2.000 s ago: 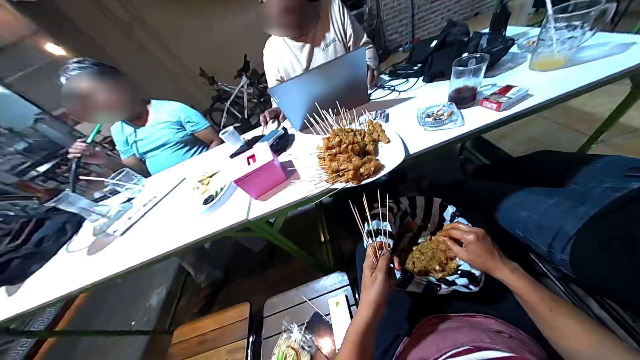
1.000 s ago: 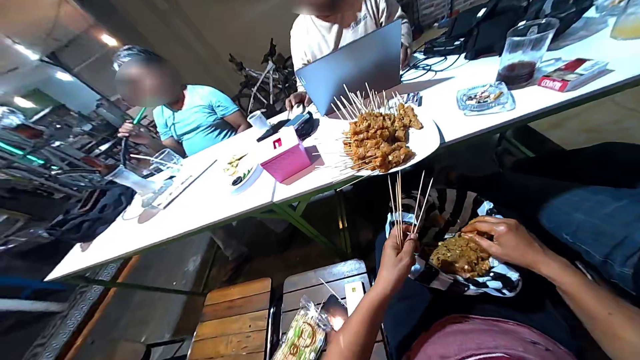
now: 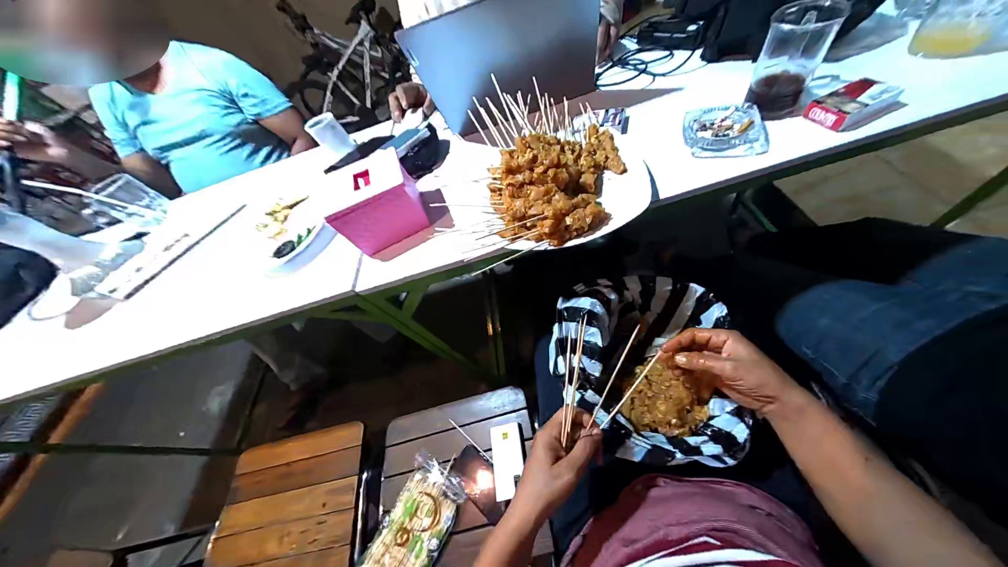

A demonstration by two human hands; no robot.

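Observation:
My left hand [image 3: 561, 457] holds several bare bamboo skewers [image 3: 575, 370], points up, one of them slanting toward my other hand. At that skewer's upper end are the fingertips of my right hand [image 3: 728, 366], above the marinated meat [image 3: 665, 398]; whether a piece is pinched there I cannot tell. The meat lies in a container lined with a black-and-white striped plastic bag [image 3: 728, 441] on my lap. On the white table, a plate [image 3: 630, 201] bears a heap of skewered meat [image 3: 551, 185], sticks pointing outward.
A pink box [image 3: 382, 209], a laptop [image 3: 508, 63], a glass ashtray [image 3: 724, 130], a glass of dark drink [image 3: 791, 63] and a cigarette pack [image 3: 854, 102] stand on the table. Wooden stools [image 3: 295, 488] are below, one bearing a packet of skewers [image 3: 413, 520]. Two people sit across.
One skewer from my left hand now slants over to my right hand's fingertips, which have lifted off the meat. The view has moved closer to the table.

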